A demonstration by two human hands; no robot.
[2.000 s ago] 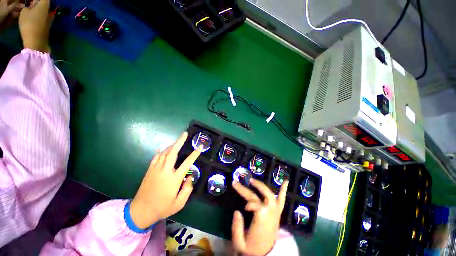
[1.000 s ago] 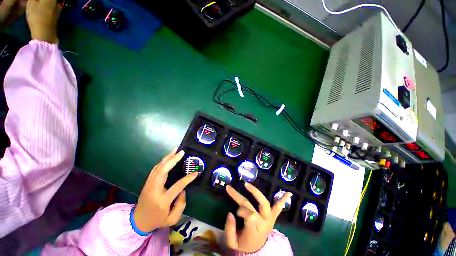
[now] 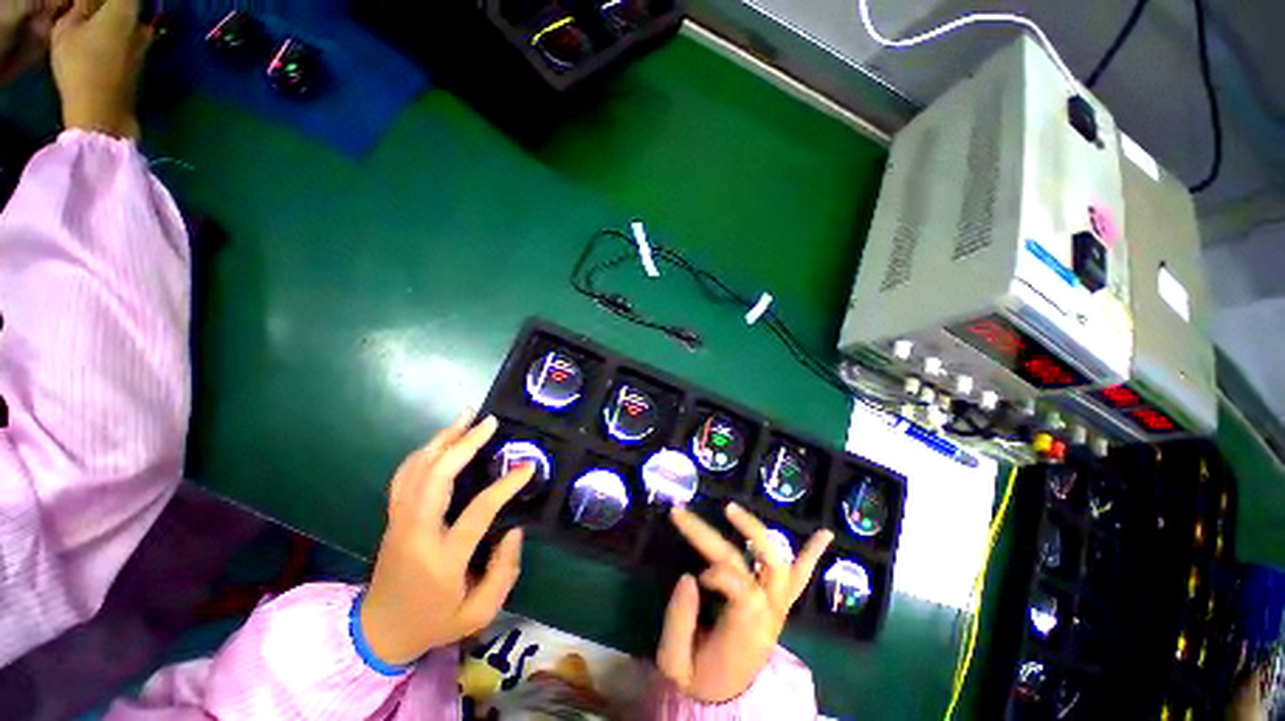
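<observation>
The black parts tray (image 3: 592, 552) lies before me with two rows of five pockets, holding round units with glossy faces, such as the one at its upper left (image 3: 555, 379). My left hand (image 3: 440, 542), with a blue wrist strap (image 3: 369, 637), is at the tray's left end; its index fingertip touches the lower-left unit (image 3: 520, 466). My right hand (image 3: 740, 599) is over the lower row with fingers spread. Its fingers partly cover a unit (image 3: 772, 547), and another fingertip is just below a bright unit (image 3: 669, 479). Neither hand grips anything.
Test leads (image 3: 662, 327) lie behind the tray. Power supplies (image 3: 986, 211) stand at back right, beside a white paper (image 3: 916, 535) with a pen. Stacked trays are at the back (image 3: 578, 49) and right (image 3: 1113, 592). Another person's pink sleeve (image 3: 99, 395) and hand are at left, by a blue mat (image 3: 345, 106).
From two seconds ago, my left index fingertip has moved from the upper-left unit down to the lower-left unit. My right hand has moved slightly down, from the upper row to the lower row.
</observation>
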